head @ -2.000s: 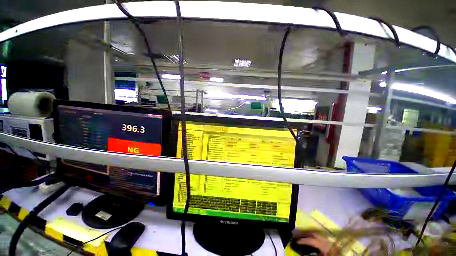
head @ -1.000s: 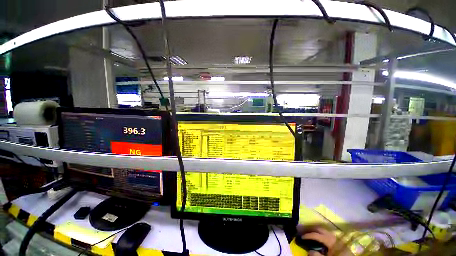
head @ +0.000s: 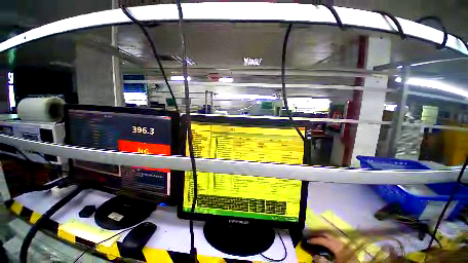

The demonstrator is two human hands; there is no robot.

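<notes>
My right hand (head: 328,243) is at the bottom right, partly blurred, resting over a small black computer mouse (head: 317,250) on the white shelf. My left hand is not in view. The yellow-screen monitor (head: 246,174) full of text rows stands just left of the hand. The dark weighing monitor (head: 97,133) stands left of it and shows "396.3" above a red "NG" block. A grey rail crosses in front of both screens.
A second black mouse (head: 138,238) lies left of the yellow monitor's stand. A blue plastic basket (head: 410,198) is at the right. Hazard tape (head: 156,255) lines the shelf edge. A pale roll (head: 41,109) lies at the left. Black cables hang in front.
The view shifts slightly between frames. My right hand stays at the mouse, and the screens still show the same reading.
</notes>
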